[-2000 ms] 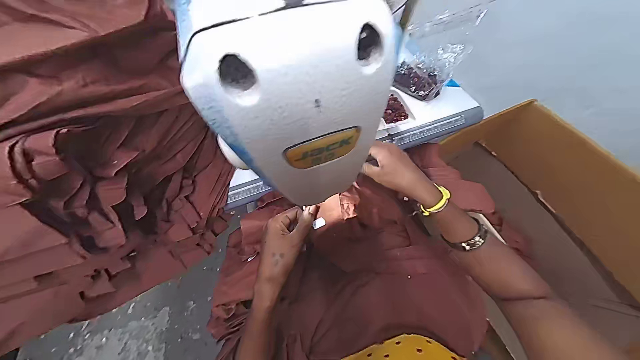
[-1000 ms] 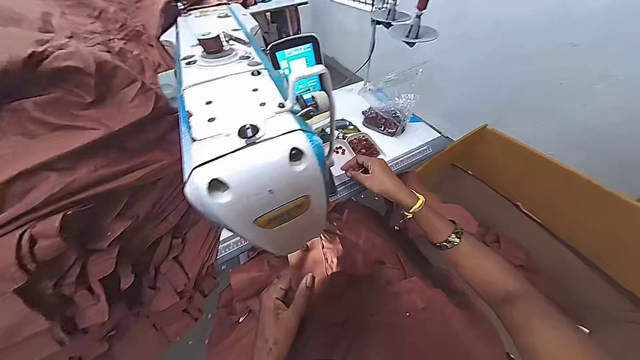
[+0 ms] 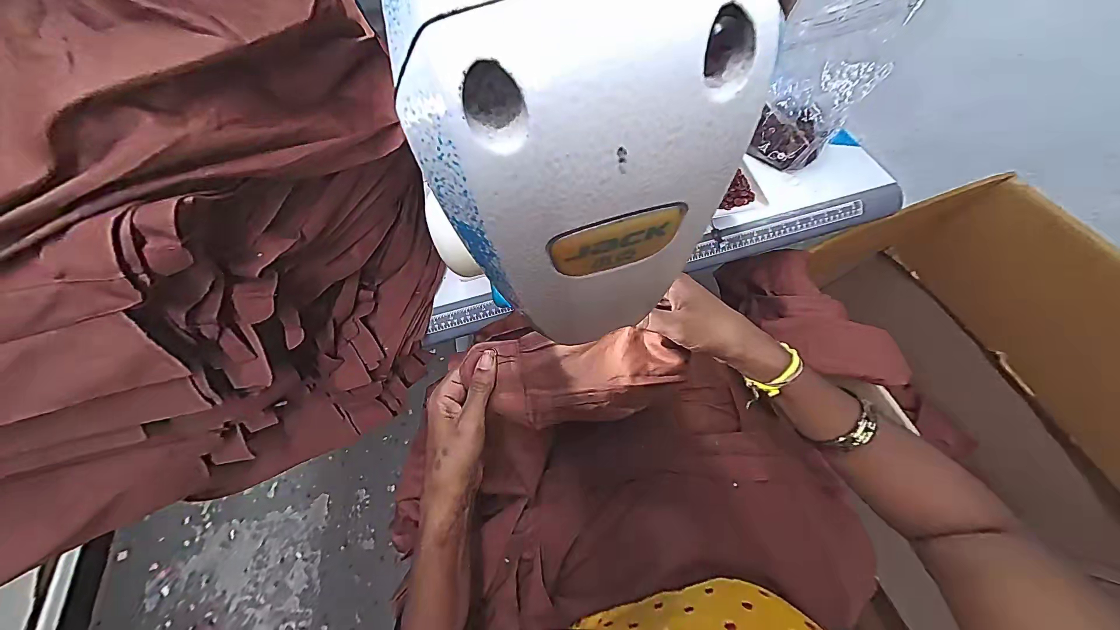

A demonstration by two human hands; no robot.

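Observation:
The white head of a Jack sewing machine (image 3: 595, 149) fills the upper middle and hides its needle area. Brown fabric (image 3: 595, 376) stretches just below it, lit from above, and more of it drapes over my lap. My left hand (image 3: 464, 402) pinches the cloth's left part between thumb and fingers. Close against the lower right of the machine head, my right hand (image 3: 691, 319) is at the cloth; its fingertips are partly hidden behind the head, so what they grip does not show.
A large pile of brown garment pieces (image 3: 219, 262) hangs at the left. On the white machine table (image 3: 840, 188) are a tray of small dark red pieces (image 3: 738, 191) and a clear plastic bag (image 3: 787, 136) of dark items. A cardboard box (image 3: 989, 236) stands at the right, with brown cloth at its edge.
My right hand has come from the tray on the table back to the cloth by the machine head. My left hand now pinches the cloth raised. The view has moved closer to the machine.

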